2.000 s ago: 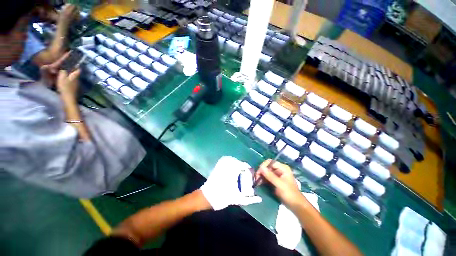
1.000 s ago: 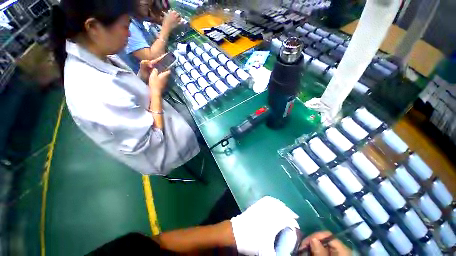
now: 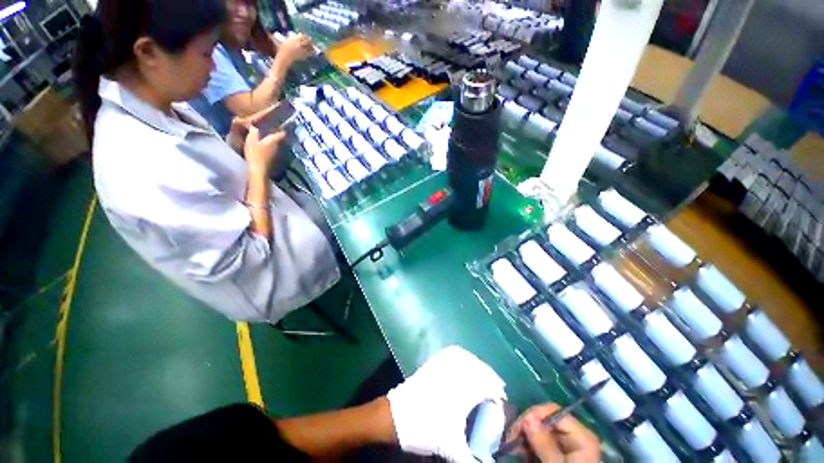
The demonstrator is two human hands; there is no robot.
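Note:
My left hand (image 3: 444, 403), in a white knit glove, is at the bottom centre and holds a short pale-blue and white housing (image 3: 486, 427) with a dark edge. My bare right hand (image 3: 553, 438) is just to the right, cut off by the lower edge. It holds a thin dark pen-like tool (image 3: 578, 401) that points up and right. The tool's lower end is beside the housing; whether it touches cannot be told. A clear blister tray (image 3: 533, 347) with rows of white housings lies on the green bench to the right.
A black heat gun (image 3: 473, 154) stands upright on the bench (image 3: 397, 298), its handle and cord towards the left. A white post (image 3: 601, 90) rises behind the tray. A second tray of housings (image 3: 348, 136) lies farther back. A person in grey (image 3: 208, 199) sits at left holding a dark flat object (image 3: 274, 118).
The view has swung left, showing more of the neighbouring person, then slightly back right. Both hands now sit lower in the picture, still holding the housing and the tool.

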